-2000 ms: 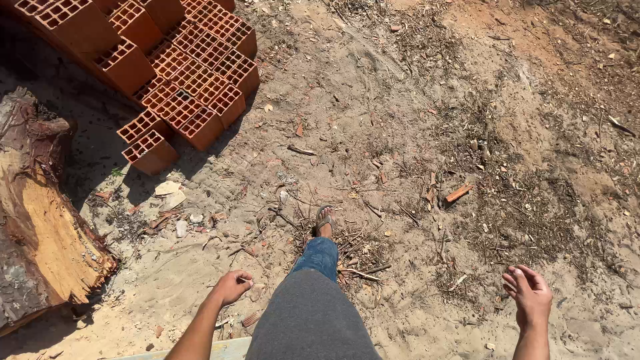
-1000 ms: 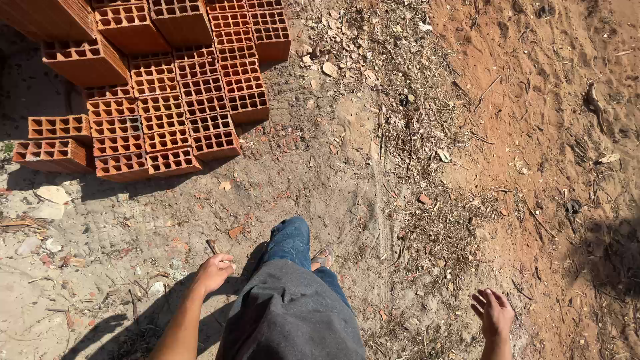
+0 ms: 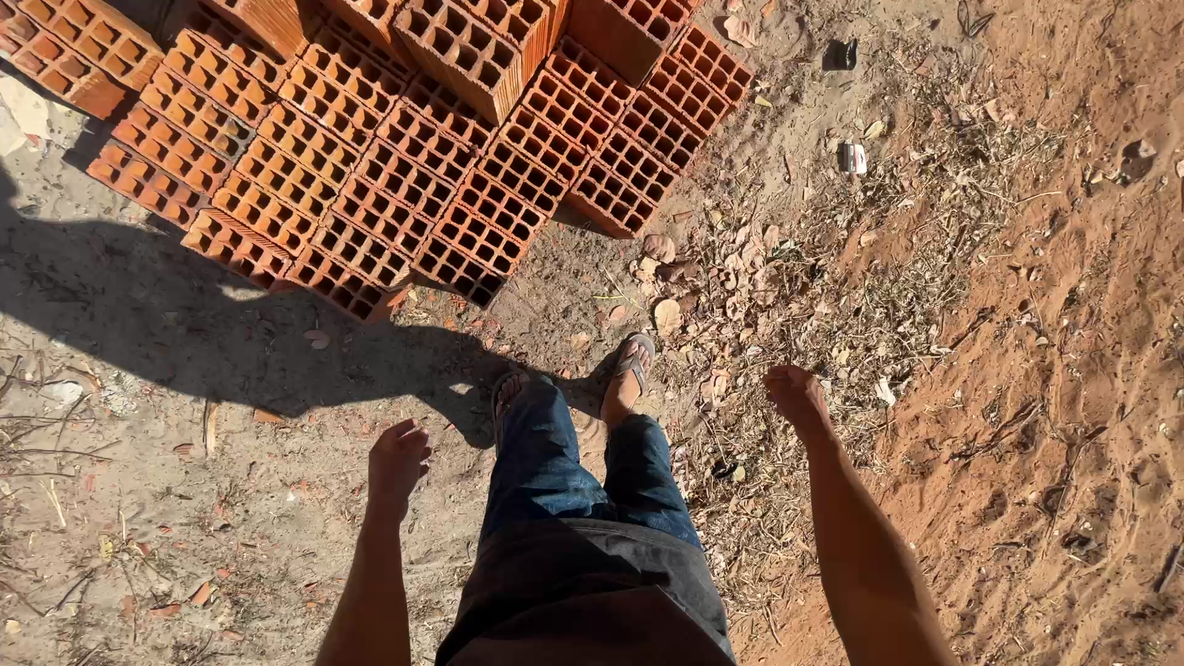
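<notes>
Stacked hollow clay bricks fill the upper left and top middle, most with their square holes facing up. My left hand hangs over sandy ground, below the near edge of the stack; its fingers are loosely curled and I see nothing in them. My right hand is out to the right over dry leaves, touching nothing, with its fingers bent; whether they are closed is hard to tell in the shade. Between the hands are my legs in blue jeans and my feet in flip-flops.
Dry leaves and twigs litter the ground right of the stack. Reddish sand lies farther right. A small white and red scrap is near the upper right. Shadow falls across the ground on the left.
The view has moved along and turned, and the brick stack now lies just ahead of my feet. The cut log of two seconds ago is out of view. Both arms remain apart at my sides.
</notes>
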